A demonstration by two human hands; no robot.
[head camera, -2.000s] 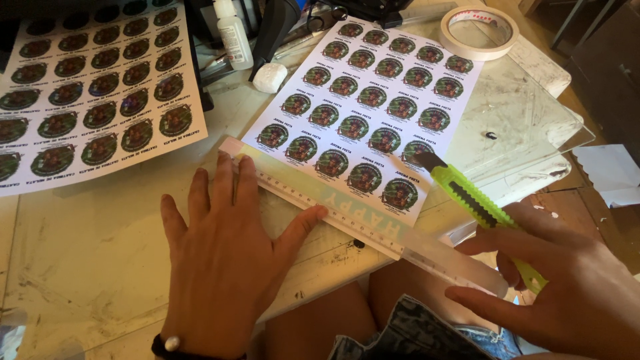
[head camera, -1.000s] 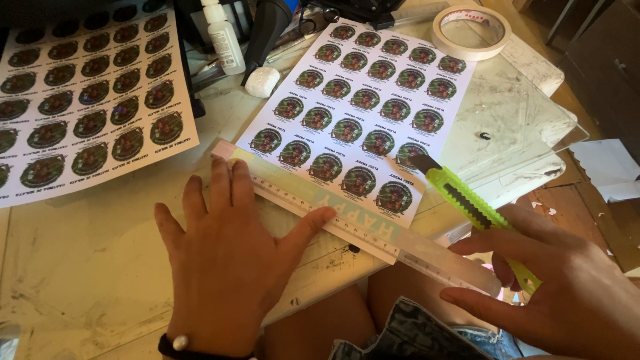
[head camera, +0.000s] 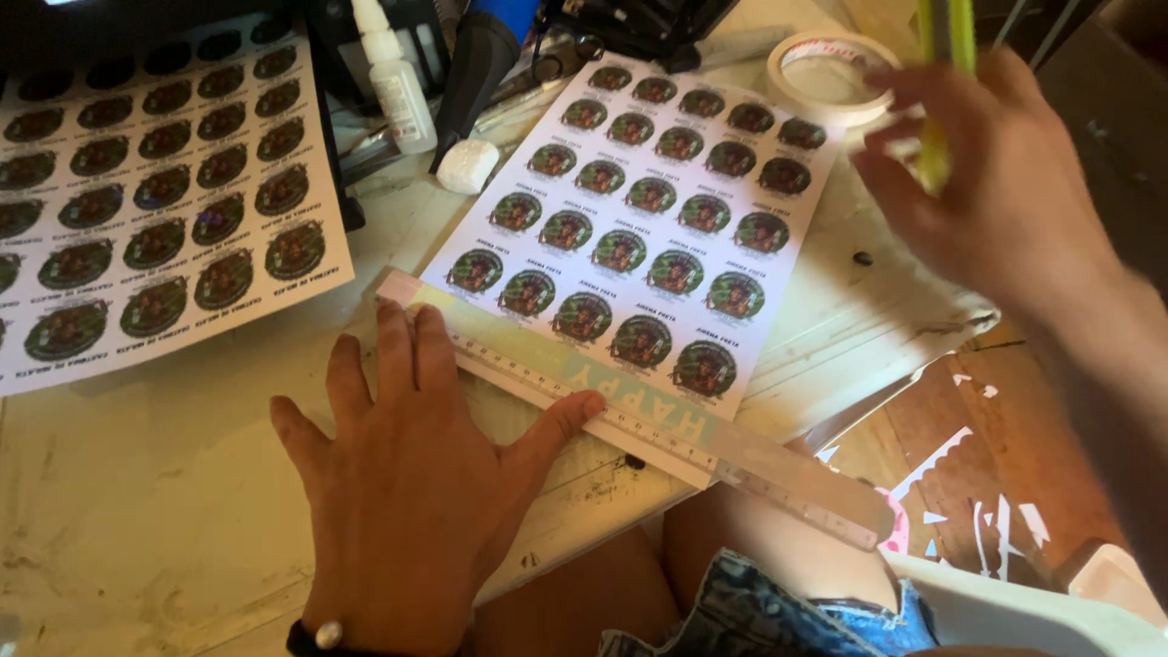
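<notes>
A sheet of printed round labels (head camera: 630,210) lies on the worn table. Across its near edge runs a clear plastic ruler (head camera: 766,474) with a pastel band, one end sticking out past the table edge. My left hand (head camera: 429,456) presses on the ruler, fingers spread, thumb on its scale. Raised over the right side, beyond the sheet's right edge, my right hand (head camera: 976,164) holds a green utility knife (head camera: 949,46). The knife's upper end is cut off by the frame, and its blade cannot be made out.
A roll of masking tape (head camera: 832,78) lies by the sheet's far right corner. Behind the sheet are a small white bottle (head camera: 397,91), a white lump (head camera: 467,166) and a dark tool with a blue part (head camera: 484,64). Another printed sheet (head camera: 173,228) is at left. Paper scraps (head camera: 1004,529) litter the floor.
My right hand has lifted away from the ruler's right end with the knife, moving up and toward the far right. My left hand stays on the ruler.
</notes>
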